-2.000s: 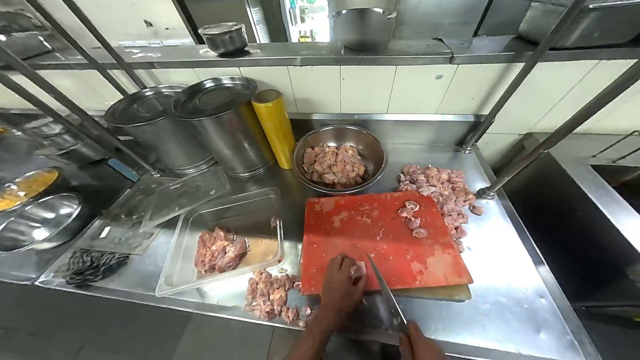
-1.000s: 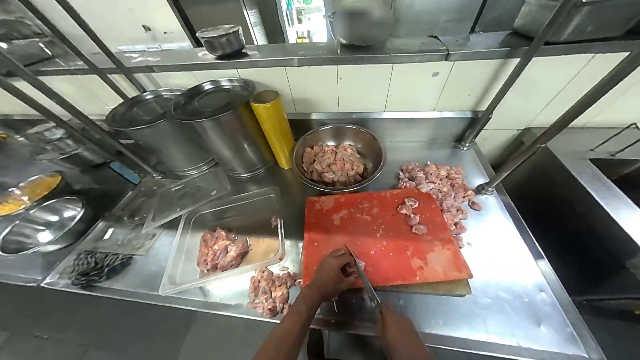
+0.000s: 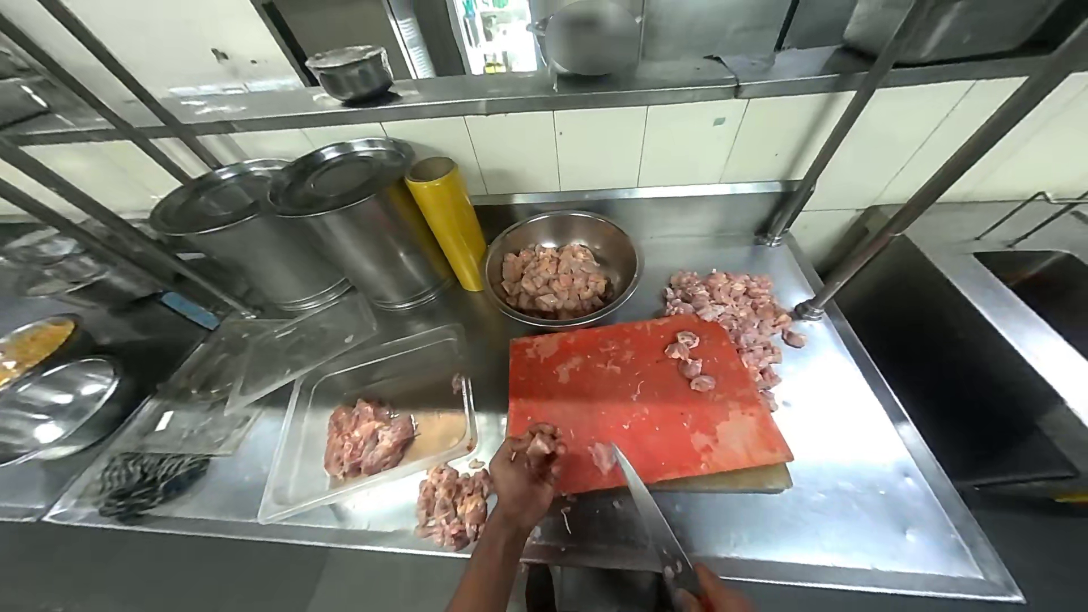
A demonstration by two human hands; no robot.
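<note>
My left hand (image 3: 525, 476) holds a piece of raw meat (image 3: 541, 443) over the left front corner of a red cutting board (image 3: 629, 391). My right hand (image 3: 714, 592) is shut on the handle of a kitchen knife (image 3: 650, 510), its tip touching a small meat piece (image 3: 603, 457) on the board. Several cut pieces (image 3: 690, 365) lie on the board's right part. Beyond its right edge spreads a pile of cut meat (image 3: 735, 310). Another pile (image 3: 453, 505) lies left of my left hand. A clear plastic tray (image 3: 285, 459) holds larger meat (image 3: 365, 438). Behind the board stands a steel bowl (image 3: 625, 242) of meat pieces.
Two lidded steel pots (image 3: 374, 229) and a yellow cylinder (image 3: 450, 225) stand at the back left. Clear plastic lids (image 3: 297, 348) and a dark, crumpled item (image 3: 149, 483) lie left. Metal posts (image 3: 850, 127) rise at the right, beside a sink (image 3: 1045, 289).
My left hand has moved left from beside the blade, with meat in its fingers. The knife has swung to point up and left, its tip at a small piece on the board.
</note>
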